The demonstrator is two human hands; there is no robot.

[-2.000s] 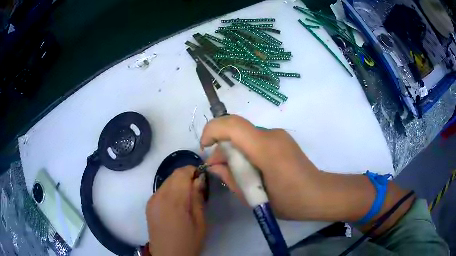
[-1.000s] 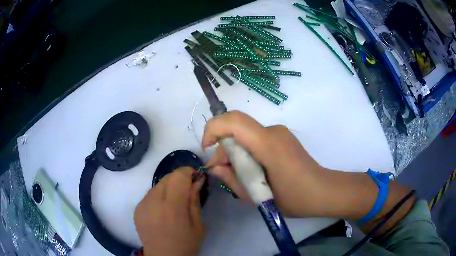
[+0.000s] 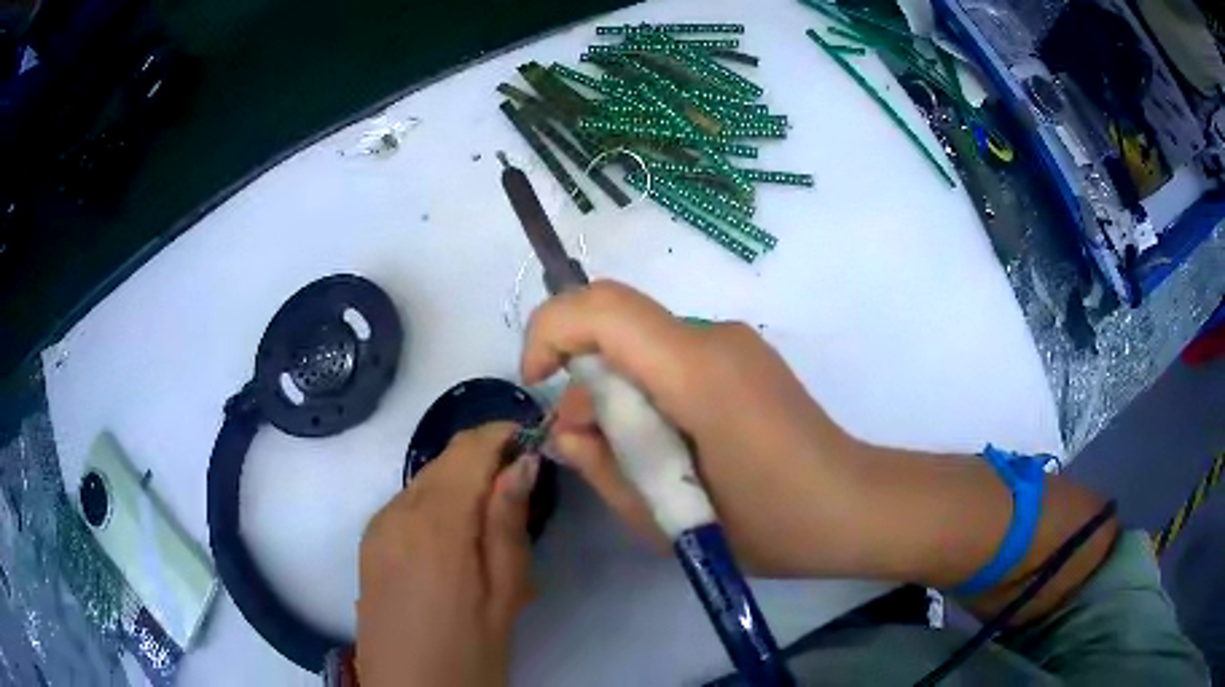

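My right hand [image 3: 658, 416] holds a soldering iron [image 3: 645, 450] with pale grip and dark blue rear; its metal tip points up and away, above the white board. The thumb and fingertips of that hand also meet my left fingertips. My left hand [image 3: 450, 557] pinches a tiny greenish piece [image 3: 533, 436], perhaps a small circuit board, over the open black ear cup [image 3: 464, 407]. My fingers hide much of the piece and the cup. The other ear cup [image 3: 323, 360] lies speaker side up at the left, on the black headband [image 3: 235, 537].
Green PCB strips [image 3: 685, 121] are piled at the far side. A thin solder wire loop [image 3: 622, 177] lies by the pile. A pale green phone [image 3: 155, 544] lies at the left edge. A blue tray [image 3: 1075, 201] with tools stands at the right. More green strips [image 3: 887, 108] lie beside it.
The iron's tip has swung slightly left, off the strips. Both hands remain together over the ear cup, and my left fingers have shifted slightly. The board and its items appear slightly higher in view.
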